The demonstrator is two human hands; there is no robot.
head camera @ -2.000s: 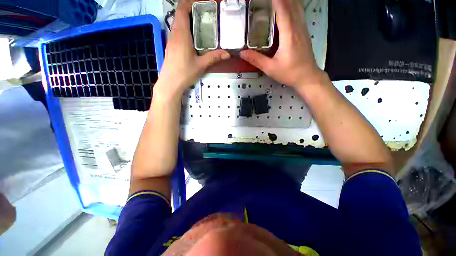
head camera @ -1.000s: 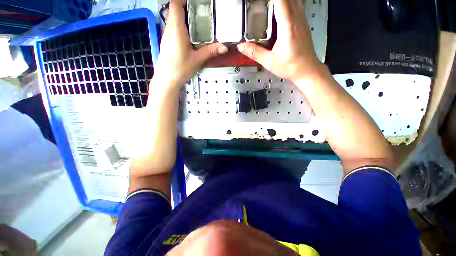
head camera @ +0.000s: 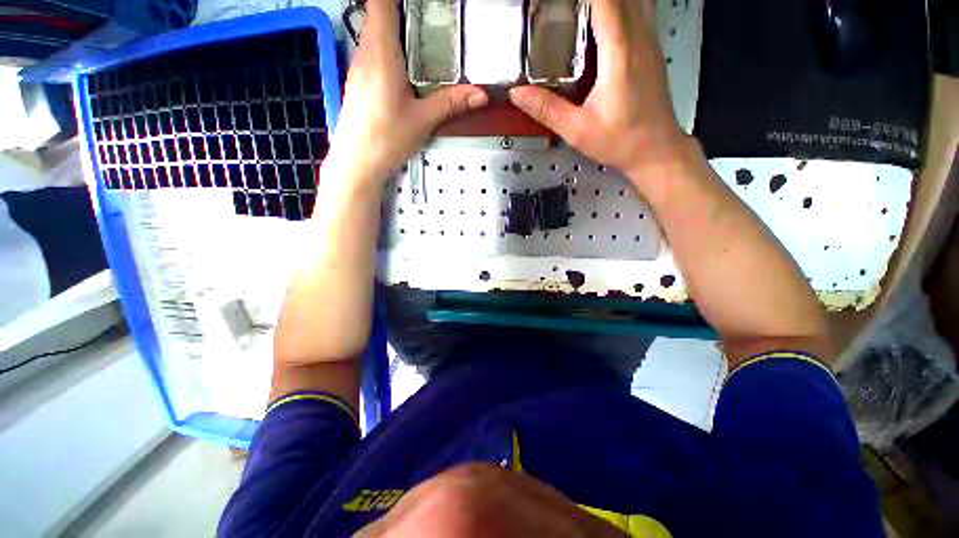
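The fixture [head camera: 494, 118], a red-brown block with three pale rounded pockets, stands at the top centre, its far end cut off by the frame edge. The middle pocket looks brighter white than the outer two. My left hand [head camera: 405, 105] lies along its left side and my right hand [head camera: 599, 105] along its right side. Both thumbs rest at the near edge with tips a little apart. The fingers are partly cut off at the top. Two small black blocks [head camera: 537, 211] lie side by side on the perforated plate [head camera: 452, 226].
A blue tray [head camera: 128, 273] at left holds black parts [head camera: 210, 126] in neat rows, a paper sheet [head camera: 195, 368] and a small grey piece [head camera: 236, 316]. At right are a black mouse mat [head camera: 778, 95], mouse [head camera: 844, 34] and clear plastic bag [head camera: 894, 378]. A teal drawer edge [head camera: 568, 318] shows below.
The view has shifted slightly, so the fixture sits higher in the picture than two seconds ago. Both hands keep about the same hold. A person's hand at the far left edge is out of view now.
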